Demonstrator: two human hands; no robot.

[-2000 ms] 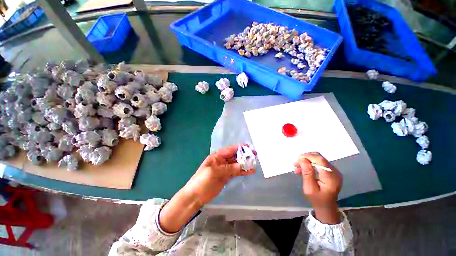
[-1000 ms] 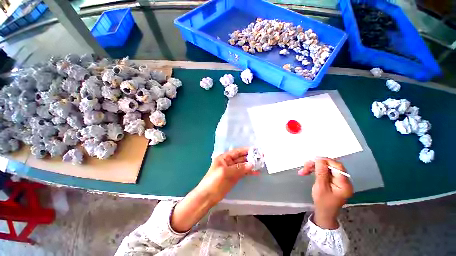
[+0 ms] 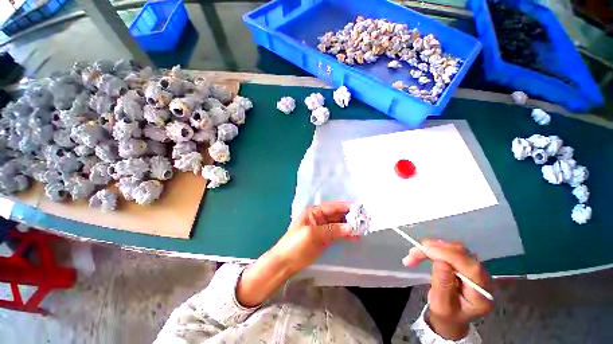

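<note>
My left hand holds a white-grey knobbly figurine piece between thumb and fingers, over the lower left edge of the white paper sheet. My right hand holds a thin pale paintbrush like a pen, its far end pointing left toward the piece, with a gap between them. A round spot of red paint lies on the paper. The paper lies on a translucent plastic sheet. The side of the piece facing away from me is hidden.
A large heap of grey pieces lies on cardboard at left. Several white pieces lie at right, others behind the plastic. A blue tray holds small cream-brown parts; another holds dark parts. A red stool stands lower left.
My right hand has moved down and right, and the brush shaft now shows at greater length, angled up-left. The view has shifted a little. My left hand still holds the piece, turned slightly.
</note>
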